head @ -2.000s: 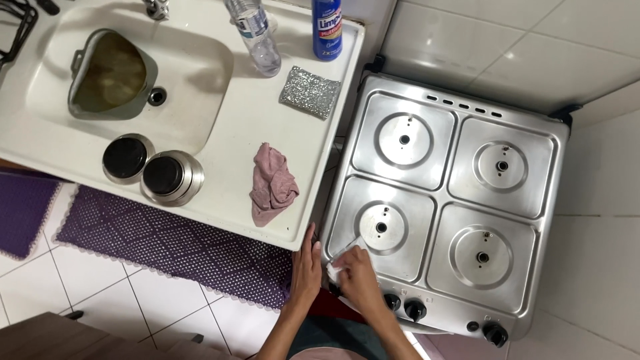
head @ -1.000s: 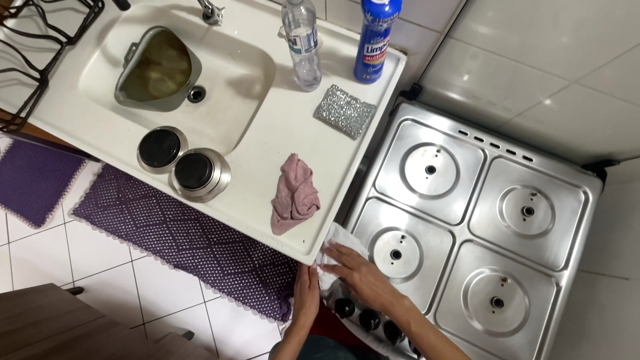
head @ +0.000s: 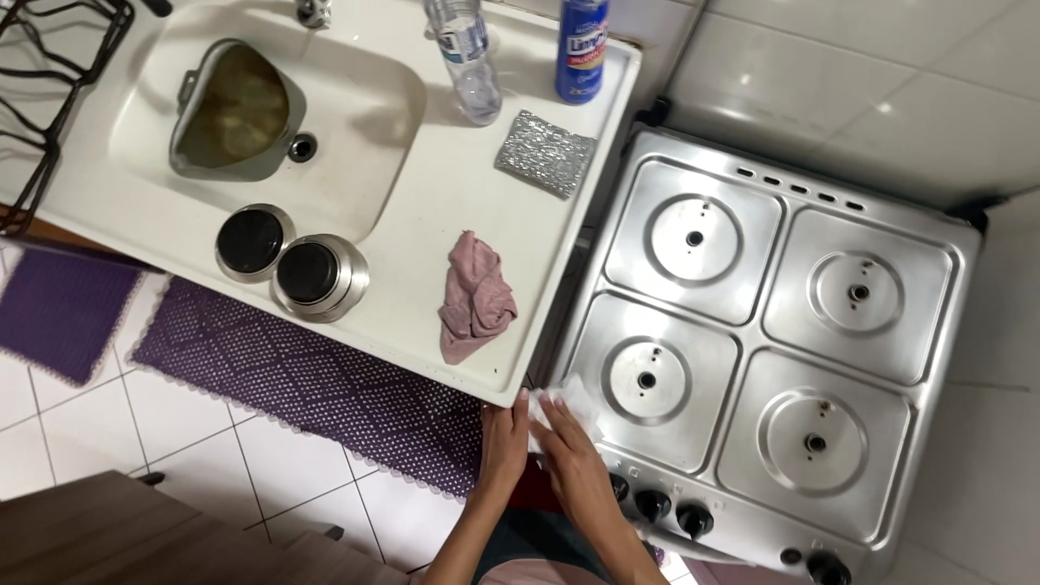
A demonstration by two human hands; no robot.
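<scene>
My right hand (head: 566, 445) presses on a thin white cloth or paper towel (head: 578, 404) at the front left corner of the stainless steel stovetop (head: 746, 348). Beside it, my left hand (head: 504, 439) rests at the near corner of the sink counter, its fingertips at the edge and partly hidden; it holds nothing that I can see. The burner rings and pan supports are off the stove. Black control knobs (head: 652, 504) line its front edge, just right of my right hand.
On the white sink counter (head: 406, 284) are a crumpled pink cloth (head: 475, 301), a silver sponge (head: 546, 154), a plastic bottle (head: 471, 69), a blue cleaner can (head: 582, 53) and burner parts (head: 319, 276). A container of murky liquid (head: 236, 106) sits in the basin; black grates (head: 49, 106) lie far left.
My right hand has moved from above the knobs at the stove's front left to its left corner, with the white cloth spread more under it. The view has shifted.
</scene>
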